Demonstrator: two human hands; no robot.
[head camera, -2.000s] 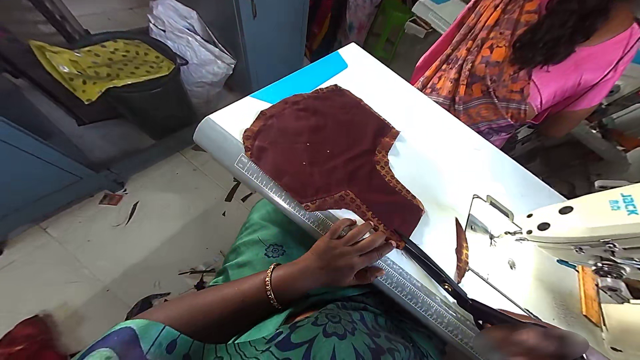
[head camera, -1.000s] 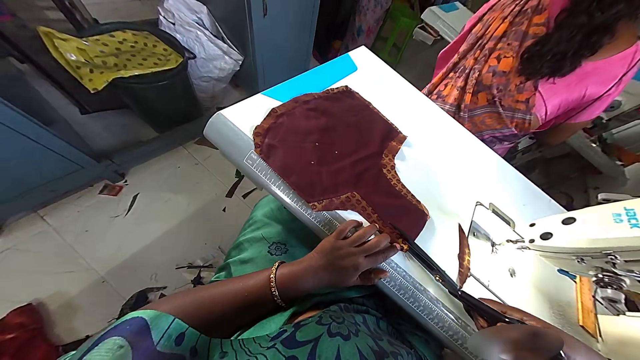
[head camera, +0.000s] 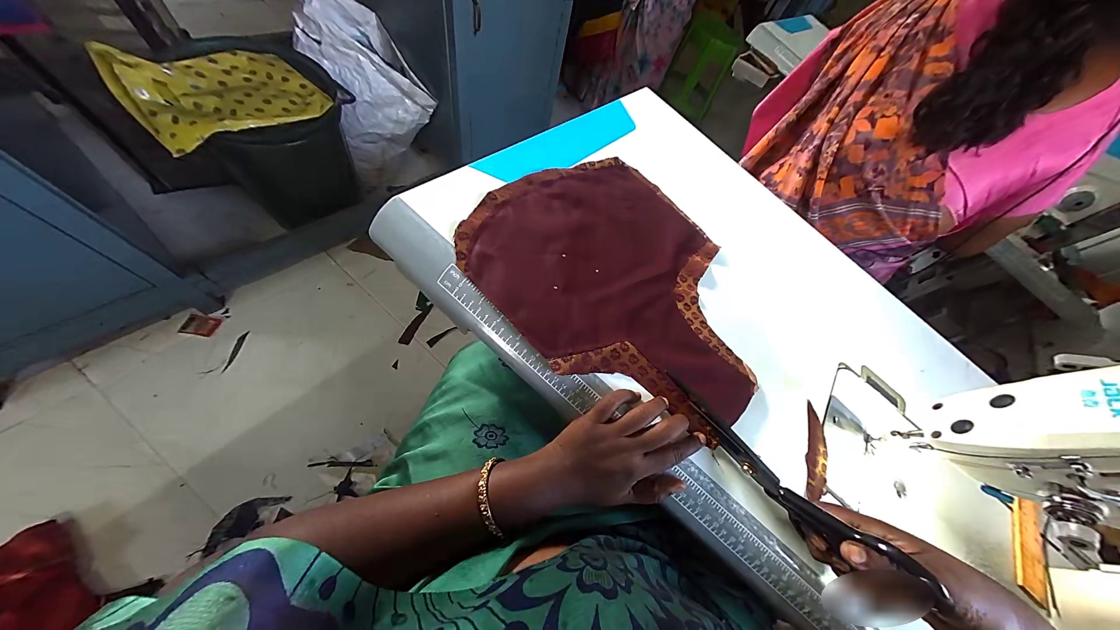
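A maroon fabric piece (head camera: 586, 254) with a patterned orange-brown border lies flat on the white sewing table. My left hand (head camera: 626, 446) presses the border at its near lower edge, fingers bent over the cloth by the table's edge. In my right hand (head camera: 866, 560) are long black-handled scissors (head camera: 787, 499), whose blades reach up-left into the fabric beside my left fingertips. Whether the blades are fully closed is hard to tell. A narrow patterned fabric scrap (head camera: 815, 451) rests right of the scissors.
A sewing machine (head camera: 1032, 420) stands at the right. A ruler scale (head camera: 516, 346) runs along the table's near edge. Another person (head camera: 875, 149) sits beyond the table. On the left are a black bin (head camera: 289, 166), a white sack (head camera: 363, 87) and scraps on the floor.
The scissors have moved up-left along the border, their blades now further into the fabric. My left hand still presses the near edge.
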